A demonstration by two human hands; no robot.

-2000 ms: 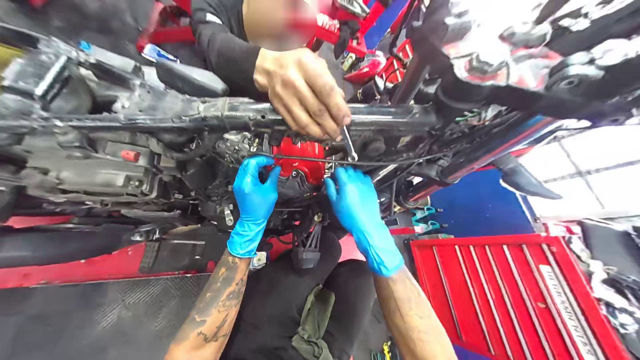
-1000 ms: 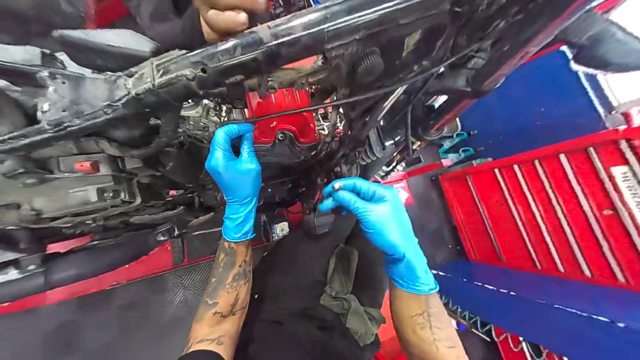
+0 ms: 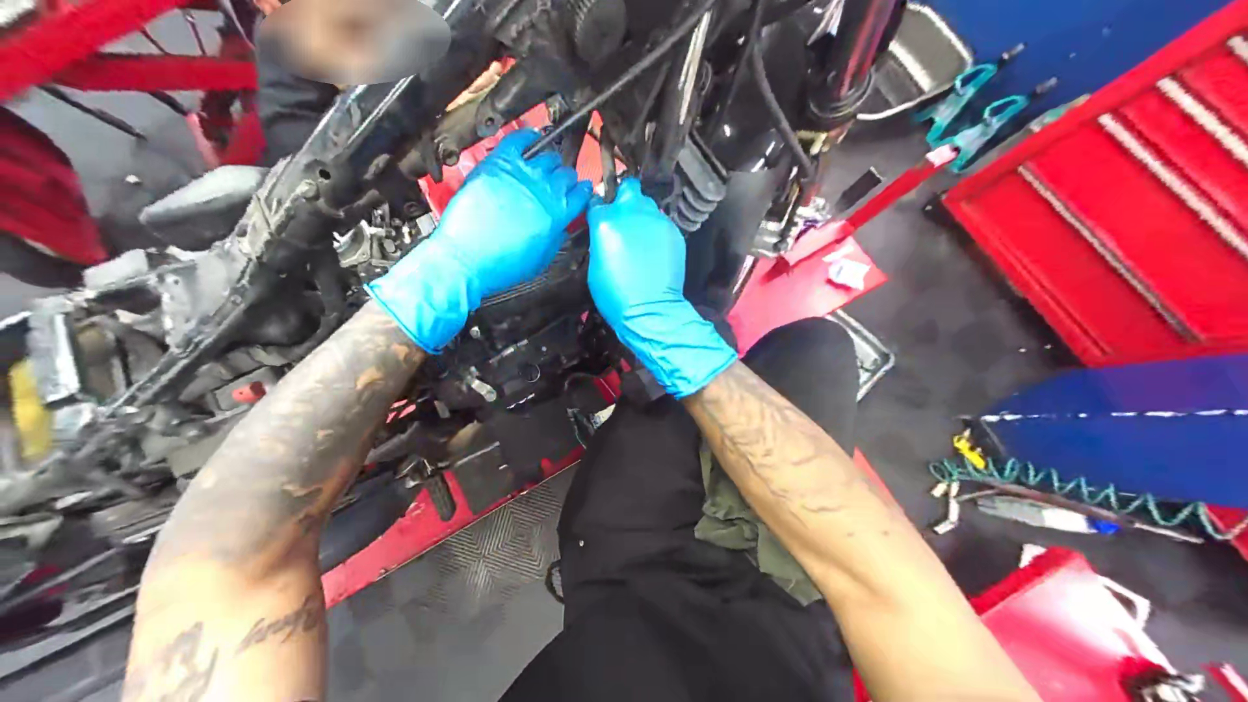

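Blue gloves cover both my hands. My left hand (image 3: 507,219) reaches over the red engine cover (image 3: 453,180) of a partly stripped motorcycle, its fingers closed around the black cable (image 3: 634,73) that runs up to the right. Close beside it, my right hand (image 3: 639,258) is at a dark hose or rod end (image 3: 606,161); its fingertips are bent, and what they hold is hidden. The motorcycle frame tube (image 3: 283,205) slants past on the left. Black engine parts (image 3: 531,341) lie below my hands.
A person (image 3: 292,107) is behind the frame tube at upper left. Right of the motorcycle stands a red tool chest (image 3: 1102,205). A red stand part (image 3: 809,292) lies near my knee, a green cloth (image 3: 751,526) by my leg, and a coiled teal hose (image 3: 1072,492) at lower right.
My right hand, lower and apart from my left one second ago, has come up beside it at the engine. The view has turned and moved closer.
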